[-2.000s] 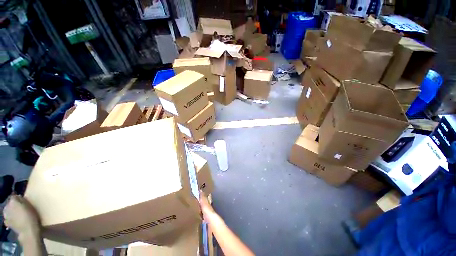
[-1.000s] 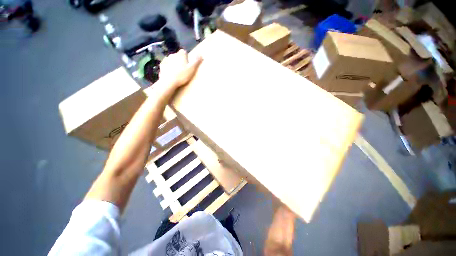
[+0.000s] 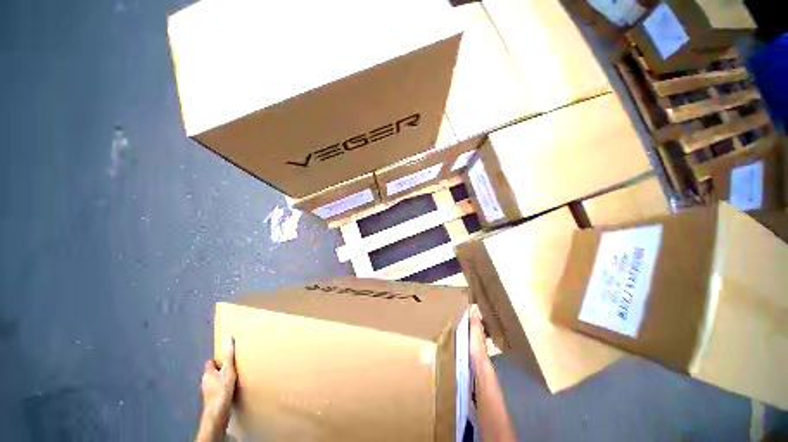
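A closed tan carton [image 3: 333, 371] is at the bottom centre, its black VEGER print upside down on the far face. My left hand [image 3: 219, 380] is on its left edge. My right hand [image 3: 482, 350] is on its right end, beside a pale label; its fingers are partly hidden. The carton is in front of the bare slats of a pale pallet [image 3: 402, 246]. A large VEGER carton [image 3: 371, 129] stands at the pallet's far left, above smaller labelled cartons. A carton with an end label [image 3: 562, 160] lies at the pallet's right.
A labelled carton [image 3: 661, 302] leans over another carton [image 3: 527, 293] at the right. A darker second pallet [image 3: 713, 121] with cartons is at the upper right. A scrap of clear film [image 3: 282, 223] lies on the grey ground at the left.
The view has turned and closed in on the pale pallet. The carton between my hands has moved from high in the view to low, with its VEGER face now showing.
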